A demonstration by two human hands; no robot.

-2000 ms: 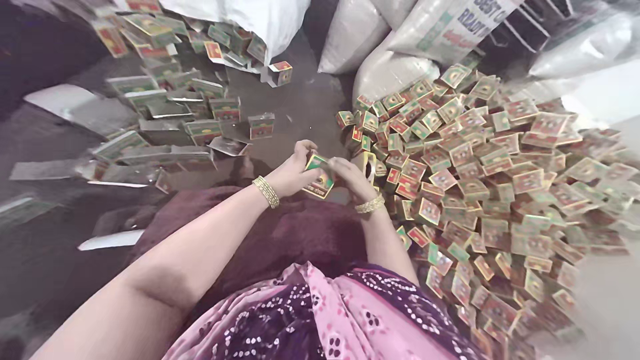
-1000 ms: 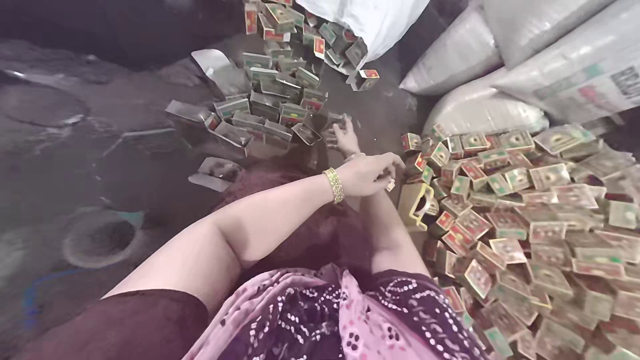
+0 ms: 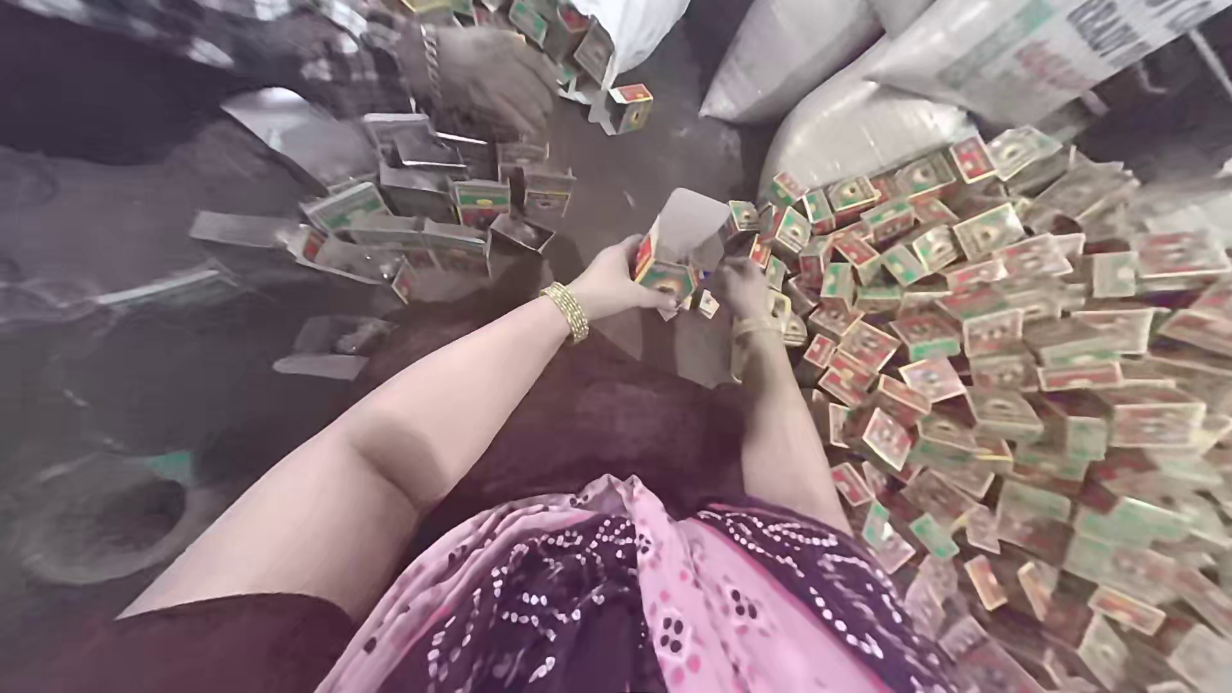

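Observation:
My left hand (image 3: 621, 284) grips a small red and green printed cardboard box (image 3: 666, 274) whose pale flap stands up. Just to its right, my right hand (image 3: 743, 289) is low beside the near edge of a large heap of small printed boxes (image 3: 962, 289); its fingers are blurred, and whether they hold anything cannot be told. A tiny pale piece with a printed face (image 3: 708, 304) shows between my hands. Beyond my left wrist, several boxes with open tops (image 3: 481, 202) stand grouped on the dark floor.
Full white woven sacks (image 3: 857, 115) lean at the back right. A white bag (image 3: 630, 34) with more boxes is at the top. Another person's hand (image 3: 481, 82) reaches over the open boxes. A round ring-like thing (image 3: 106, 520) lies at the lower left.
A box with its flap up is now in my left hand, where none was plain a second ago. My crossed arms have come apart. Another person's hand has appeared at the top left.

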